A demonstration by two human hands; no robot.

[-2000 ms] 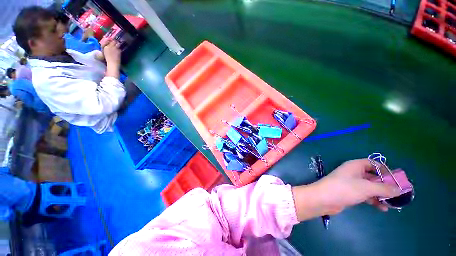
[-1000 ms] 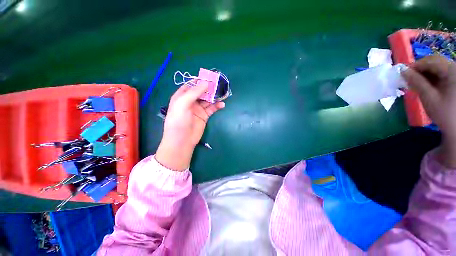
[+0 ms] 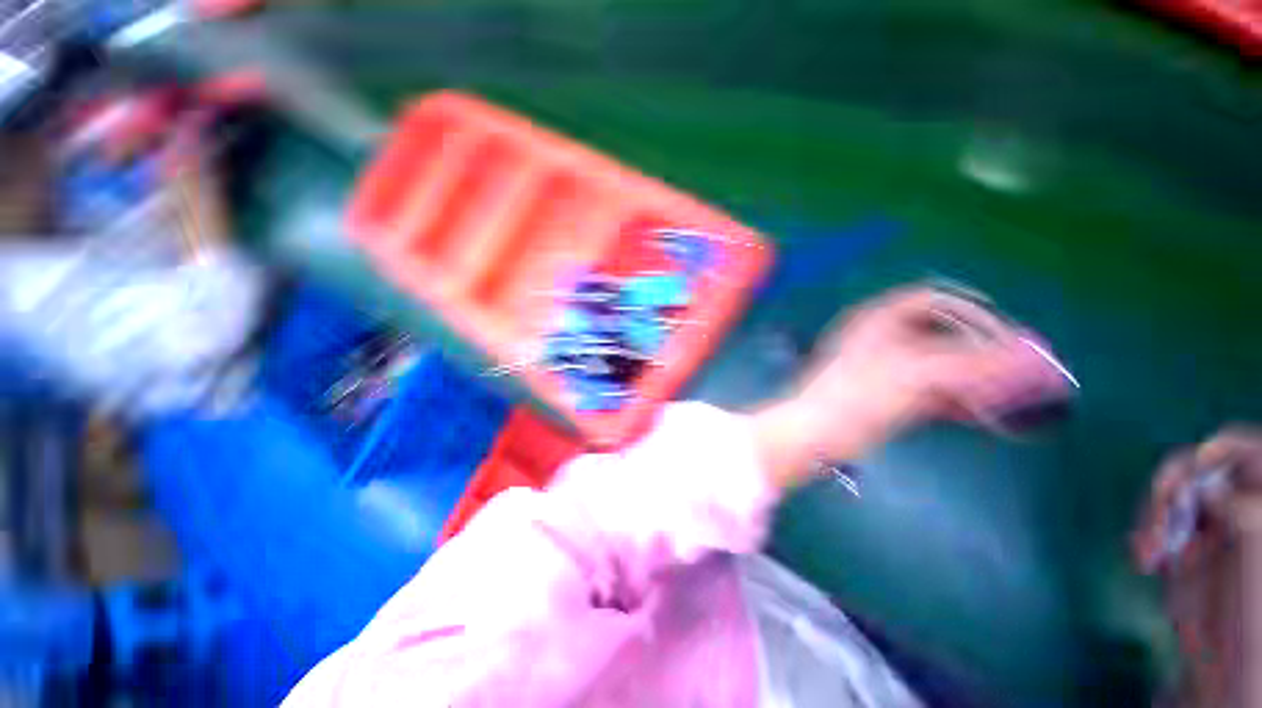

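The frame is strongly blurred. My left hand [image 3: 893,367] is closed around a pink binder clip [image 3: 1021,376] above the green bench, with a dark round piece at the clip's lower right side. My right hand [image 3: 1207,505] is at the right edge, partly cut off, with its fingers bent around a small grey-white wad [image 3: 1183,523]. The two hands are apart.
An orange-red parts tray [image 3: 457,173] lies left of my left hand, with blue and teal clips [image 3: 630,325] at its near end. A blue bin [image 3: 429,408] and another red tray [image 3: 512,470] are below the bench edge. A person's white sleeve [image 3: 125,311] is at far left.
The view has swung left since one second ago, so the left tray shows whole and the right tray and bottle are out of view. My right hand has left the bottle and come nearer my left hand.
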